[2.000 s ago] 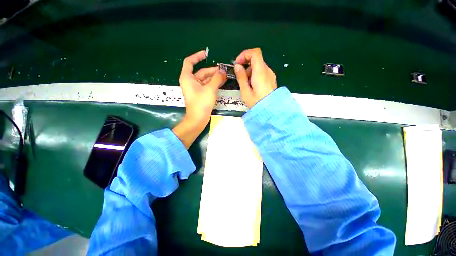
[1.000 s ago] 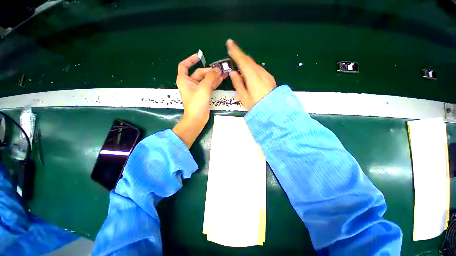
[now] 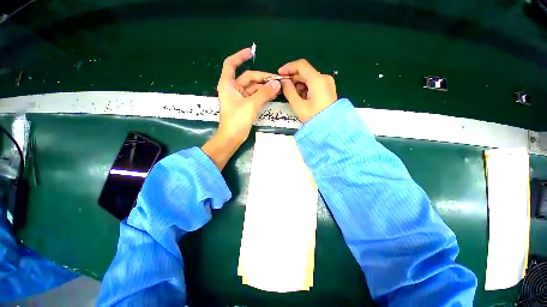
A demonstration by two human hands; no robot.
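My left hand (image 3: 243,99) holds a small circuit board (image 3: 277,78) between thumb and a finger, above the belt edge rail. The board is seen nearly edge-on, so its face is hidden. A small white sticker (image 3: 253,50) stands on the tip of my raised left finger. My right hand (image 3: 309,90) pinches the board's right end with thumb and fingertip. A long stack of white sticker sheets (image 3: 279,216) with yellow edges lies below my hands.
Two circuit boards lie on the green belt at right, one nearer (image 3: 435,83) and one farther (image 3: 523,97). A black smartphone (image 3: 131,175) lies left of my left sleeve. A second sheet stack (image 3: 507,219) and a black fan (image 3: 535,285) are at right. A blue sleeve shows at lower left.
My right hand was spread beside the board a second ago; its fingertips now close on the board. The board has turned from face-up to nearly edge-on. The belt boards have shifted right.
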